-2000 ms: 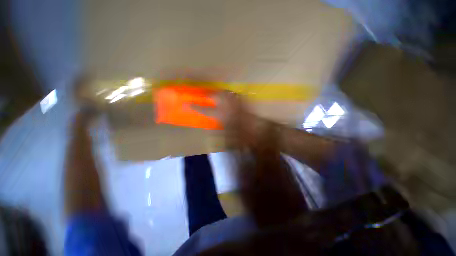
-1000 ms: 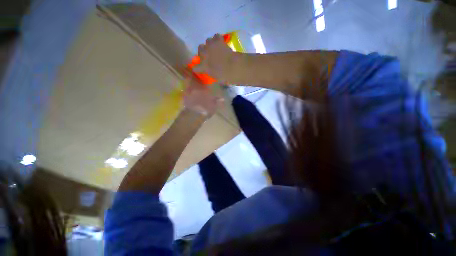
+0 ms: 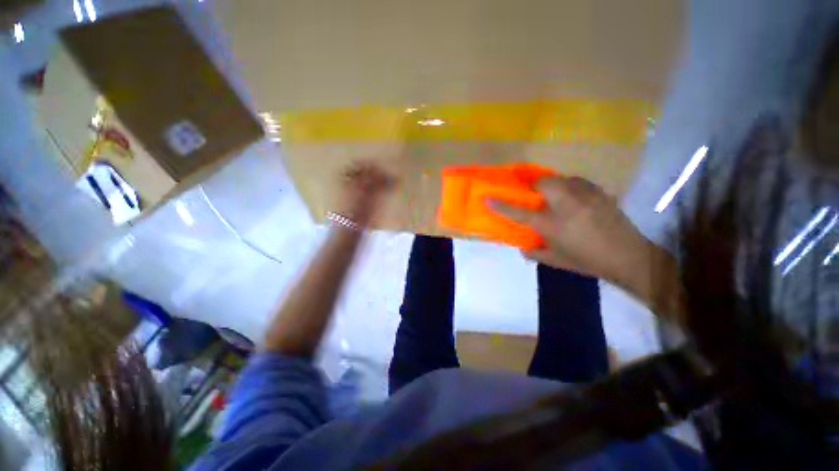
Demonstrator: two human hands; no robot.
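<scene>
A large brown shipping carton (image 3: 442, 55) stands in front of me, its near part between my hands and my legs. A glossy yellow strip of packing tape (image 3: 469, 124) runs across it from left to right. My right hand (image 3: 575, 221) holds the bright orange tape dispenser (image 3: 492, 202) over the carton's near part, below the strip. My left hand (image 3: 366, 189) is over the carton left of the dispenser. It is blurred and its fingers look curled; I cannot tell whether it holds anything.
Another brown carton (image 3: 166, 92) with a white label stands at the left, with red-yellow and black-white items beside it. A low brown box (image 3: 497, 351) lies on the glossy floor (image 3: 497, 299) between my legs. Mixed items (image 3: 189, 345) lie at lower left.
My hands have come apart from the carton's edge. The right hand with the dispenser is now on the right, the left hand on the left. The view has turned, and the tape strip runs level.
</scene>
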